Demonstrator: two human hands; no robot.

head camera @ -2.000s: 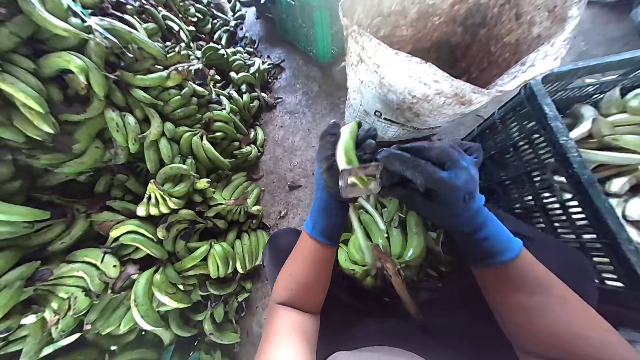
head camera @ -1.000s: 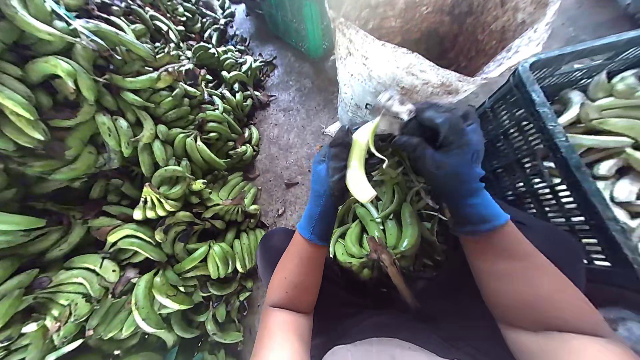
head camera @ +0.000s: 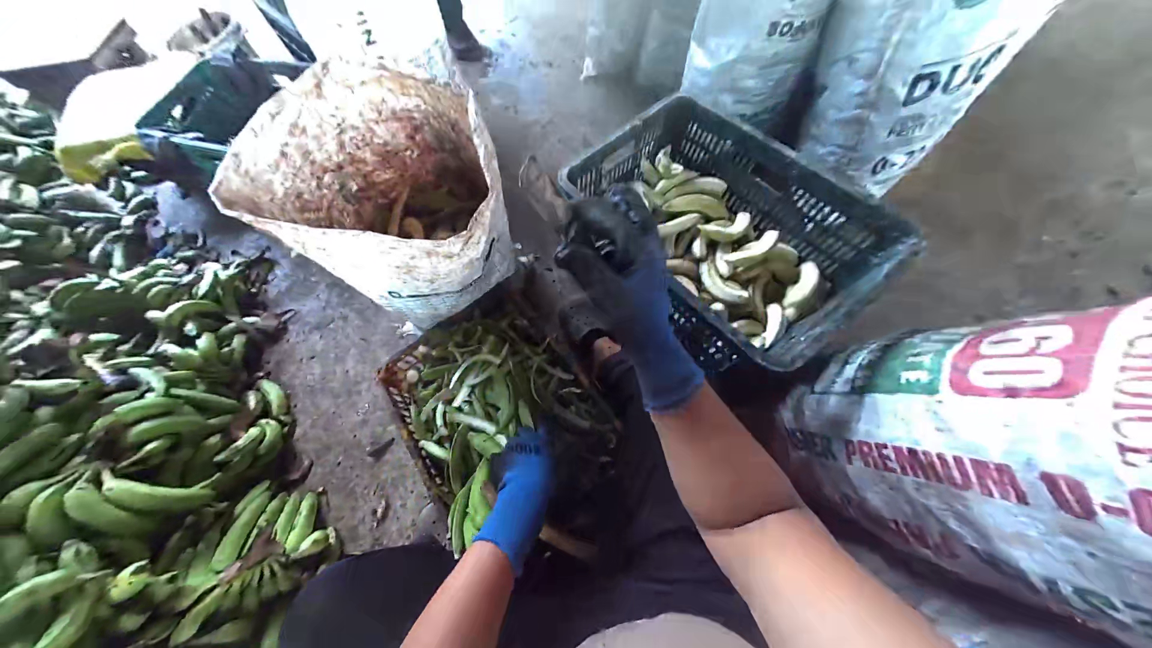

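My right hand (head camera: pixel 616 261), in a black and blue glove, is raised beside the near left corner of a dark plastic crate (head camera: pixel 864 270) of peeled green bananas or plantains (head camera: pixel 720 261). Its fingers are curled around a tool with a metal blade (head camera: pixel 543 191), which points up and left. Lower down, my left hand (head camera: pixel 524 463), gloved alike, reaches onto the unpeeled green bananas (head camera: pixel 477 495) in a crate between my legs; its fingers are partly hidden, so its grip cannot be told. Strips of green peel (head camera: pixel 477 378) cover the far part of that crate.
A large woven sack (head camera: pixel 450 270) with peel inside stands open beyond the lower crate. Heaped green banana bunches (head camera: pixel 135 432) cover the floor at left. Full printed sacks (head camera: pixel 990 450) lie at right, and more white sacks (head camera: pixel 765 63) stand behind the peeled-fruit crate.
The view has swung right. The partly peeled banana is gone from my left hand, which has dropped to the green bananas. My right hand has moved out beside the peeled-fruit crate.
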